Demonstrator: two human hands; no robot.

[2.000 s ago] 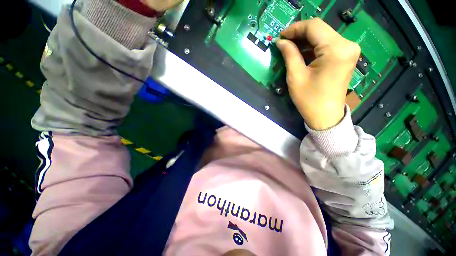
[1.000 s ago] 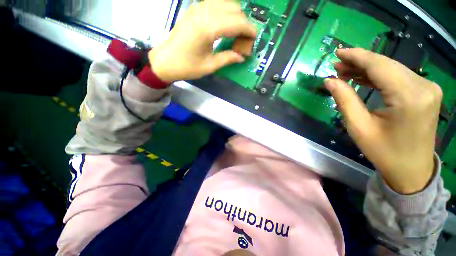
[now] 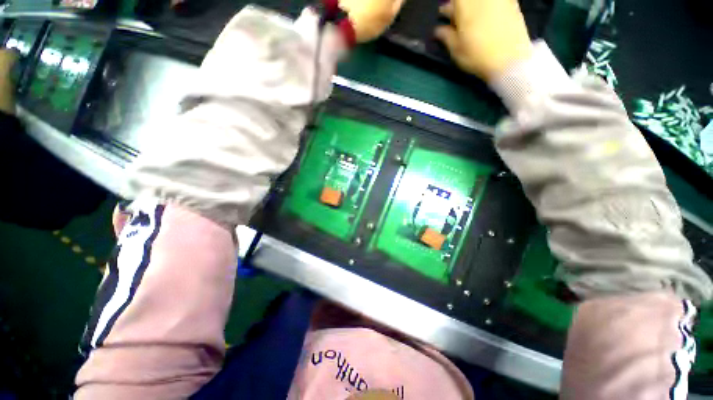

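Two green circuit boards lie side by side in a black carrier. Each bears one orange-brown block in its lower part. Both my arms reach over the boards to a dark parts tray at the top. My left hand, with a red wrist strap, is cut off by the top edge. My right hand is at the tray's right part, also cut off and blurred. What either hand holds does not show.
A silver rail runs between my body and the carrier. More boards lie far left and at right, partly under my right sleeve. Small white and green parts lie heaped at upper right. Another person's hand shows at the left edge.
Both hands have moved from the boards up to the parts tray. The orange-brown block that was in my left hand no longer shows there; a block now sits on each of the two boards.
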